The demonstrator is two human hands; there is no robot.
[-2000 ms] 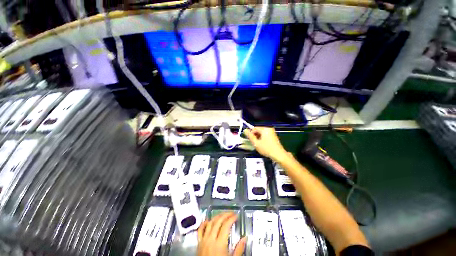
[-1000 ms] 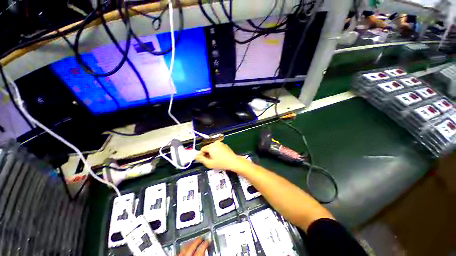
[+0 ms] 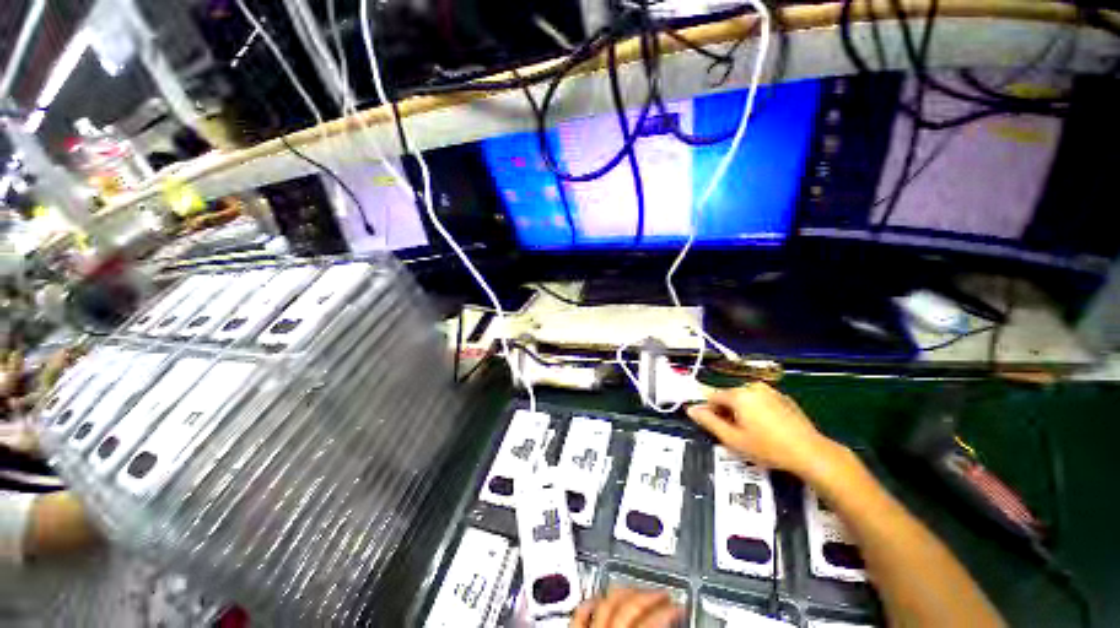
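Observation:
White devices with dark ovals, such as one in the back row (image 3: 650,490), lie in a clear blister tray (image 3: 701,515). A white data cable (image 3: 533,395) runs down to a device (image 3: 547,548) that lies tilted over the tray's left part. My right hand (image 3: 764,425) is at the tray's back edge, fingertips together beside a white scanner (image 3: 665,383) with a white cable looped round it; what the fingers hold cannot be told. My left hand (image 3: 629,610) is cut off by the bottom edge, over the front row; its grip is hidden.
Tall stacked blister trays (image 3: 332,429) with devices on top stand at left. Another person's forearm (image 3: 64,525) shows at far left. A second pale scanner (image 3: 559,369) lies below the shelf. A black handheld scanner (image 3: 992,490) lies at right. Monitors (image 3: 651,184) stand behind, with cables hanging before them.
The view has swung left, bringing the stacked trays back in. My right hand stays by the white scanner. My left hand remains low over the front row.

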